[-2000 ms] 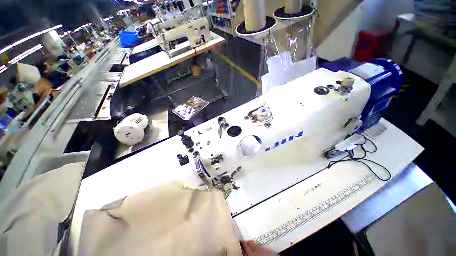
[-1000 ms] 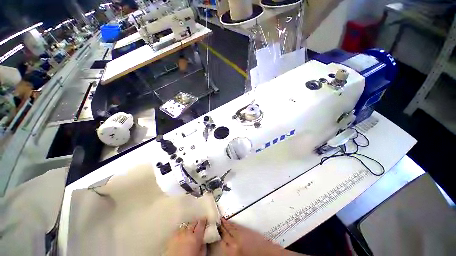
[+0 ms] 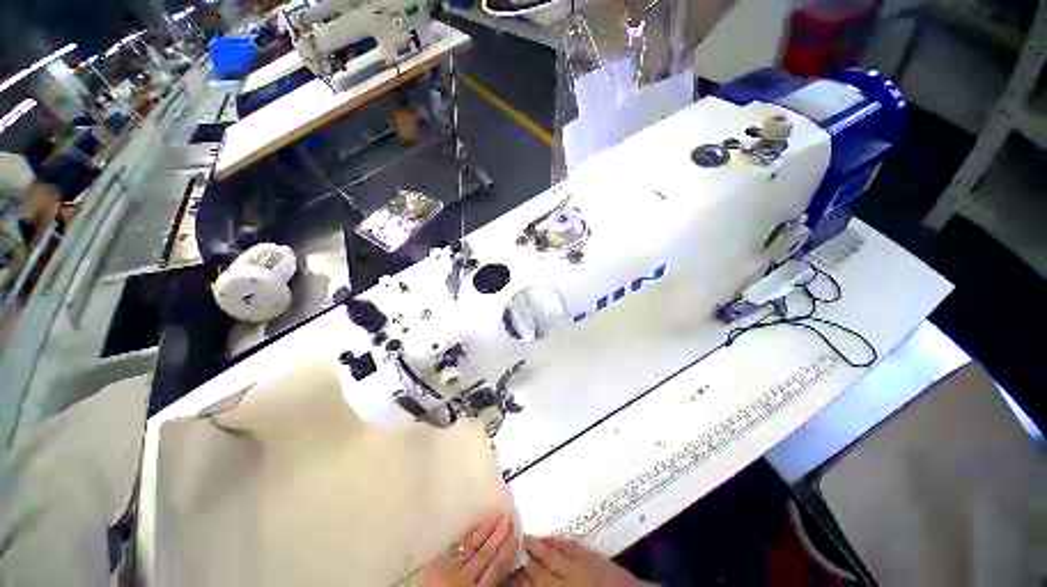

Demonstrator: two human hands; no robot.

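A large beige panel [image 3: 333,487] lies on the left of the white machine table, its upper right part reaching the presser foot area [image 3: 482,404] of the sewing machine. My left hand [image 3: 482,553], with a ring, is low in the picture with its fingers close together on the panel's right edge. My right hand [image 3: 571,564] is just right of it, fingertips at the same edge near the corner. Both hands are partly cut off by the bottom rim. The panel's underside and the thumbs are hidden.
The white machine head [image 3: 643,229] has a blue motor [image 3: 844,126]. A black cord [image 3: 821,327] lies at the table's right. Beige panels [image 3: 941,482] lie on a right side shelf; more beige pieces [image 3: 69,482] lie at left. A white round unit [image 3: 255,283] stands beyond.
My left hand has come into view since the earliest frame. Since the middle frame, both hands have moved down, away from the needle area, and the bunched edge beneath them lies flatter. The camera view has shifted.
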